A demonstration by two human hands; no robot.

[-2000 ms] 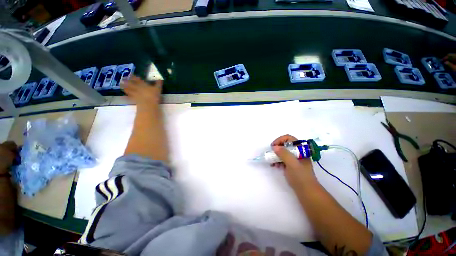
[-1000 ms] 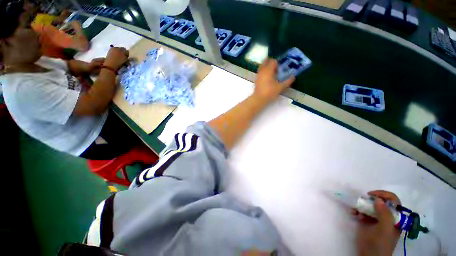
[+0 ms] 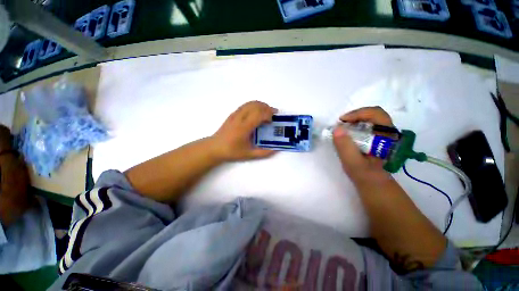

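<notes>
My left hand grips a light-blue housing by its left end, over the white paper. The housing lies open side up, with black parts and a small silver-grey square inside. My right hand holds the glue syringe like a thick pen, its tip pointing left at the housing's right end. Whether the tip touches the housing cannot be told. A green cap sits on the syringe's rear, with a clear hose and a thin dark-blue cable running right.
White paper covers the table. A clear bag of pale-blue pieces lies at the left, beside another person's arm. A black phone and dark-handled pliers lie at the right. A green conveyor with several housings runs beyond the table edge.
My left hand has brought the housing from over the conveyor down over the paper. The syringe tip and the housing are now close together. The view has swung back to the right from the neighbouring worker.
</notes>
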